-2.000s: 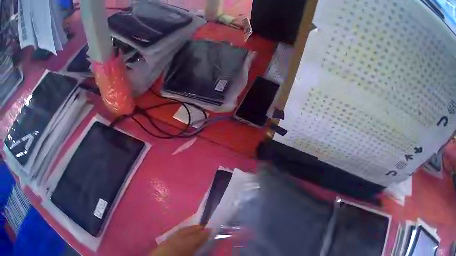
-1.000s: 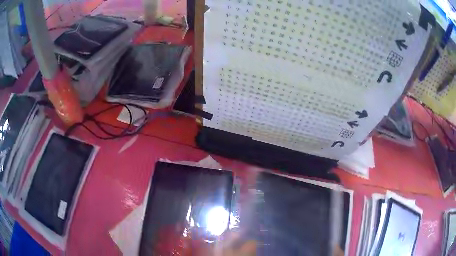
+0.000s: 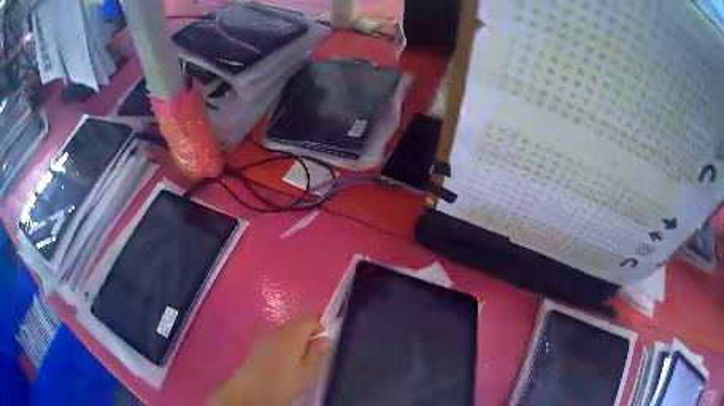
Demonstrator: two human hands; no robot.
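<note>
A dark tablet (image 3: 405, 341) lies in front of the chart at the lower middle, cut off by the bottom edge, with a white foam sleeve showing along its left side and top. My left hand (image 3: 274, 361), bare and blurred, is at the tablet's left edge, its fingers closed on the sleeved edge. The fingertips are partly hidden. A second dark tablet (image 3: 575, 357) lies on a white sleeve to the right, apart from the first. Both screens are dark. My right hand is not in view.
The upright test chart (image 3: 571, 143) stands behind on a black base. A labelled tablet (image 3: 167, 273) and a sleeved stack (image 3: 79, 186) lie left. Black cables (image 3: 270, 198) loop by the orange-wrapped post (image 3: 186, 135). More tablet stacks (image 3: 337, 107) lie behind, others at far right.
The view has swung back left. The bright reflection on the middle tablet is gone. My left hand now shows at its left edge. The blurred dark shape over the right tablet is gone.
</note>
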